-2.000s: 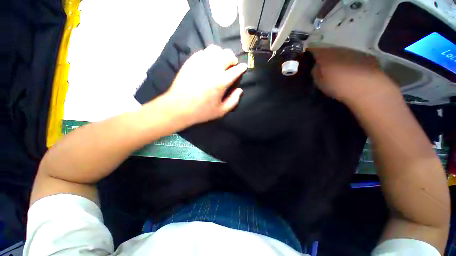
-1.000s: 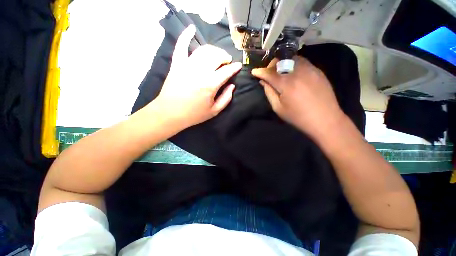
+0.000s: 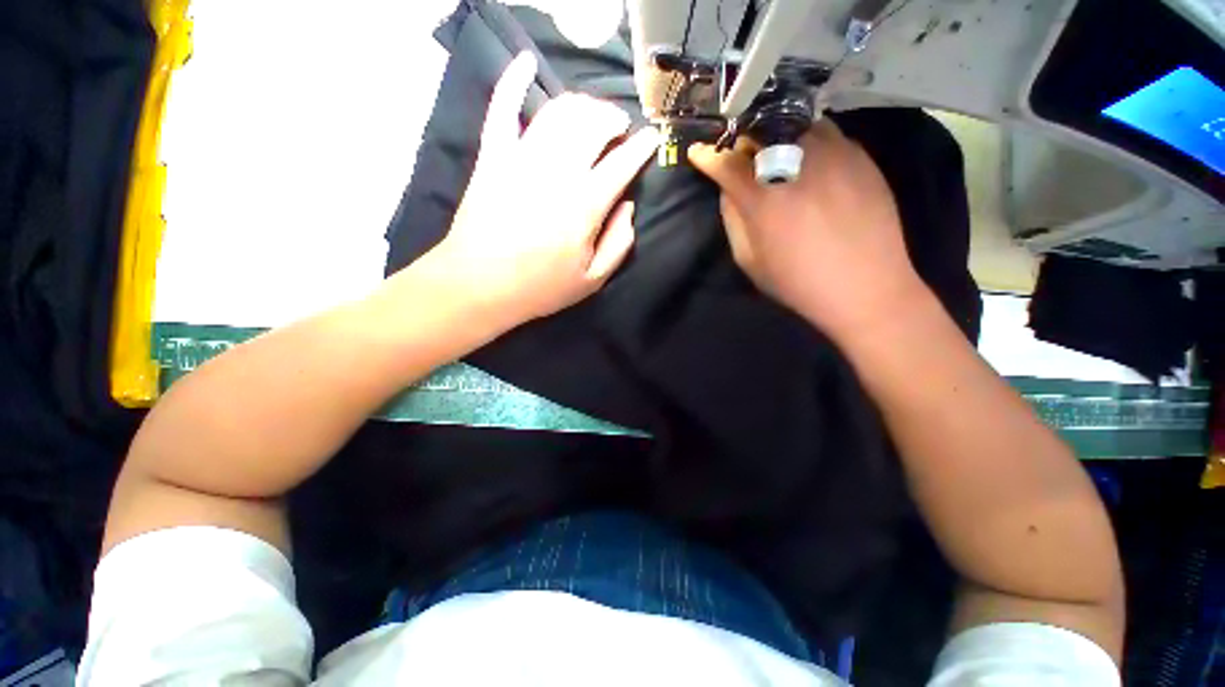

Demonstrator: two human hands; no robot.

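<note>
A large black garment panel [image 3: 699, 309] lies under the machine head and hangs over the table's front edge. My left hand [image 3: 544, 201] rests on it left of the presser foot [image 3: 670, 150], with thumb and fingers spread and fingertips close to the foot. My right hand [image 3: 820, 222] lies on the cloth just right of the foot, its fingertips close to the needle area and partly hidden by machine parts. Both hands press the cloth flat rather than grasp it. Whether a small strip lies under the foot cannot be told.
The white sewing machine [image 3: 940, 61] with a blue lit screen [image 3: 1175, 118] fills the upper right. A small black cloth stack [image 3: 1108, 315] lies below it. Green measuring tape [image 3: 517, 405] runs along the front edge, yellow tape [image 3: 141, 242] down the left. Dark cloth [image 3: 61, 269] hangs beyond it.
My right hand has come from under the machine arm at right to beside the presser foot. Since one second ago, both hands and the panel have shifted slightly up toward the machine.
</note>
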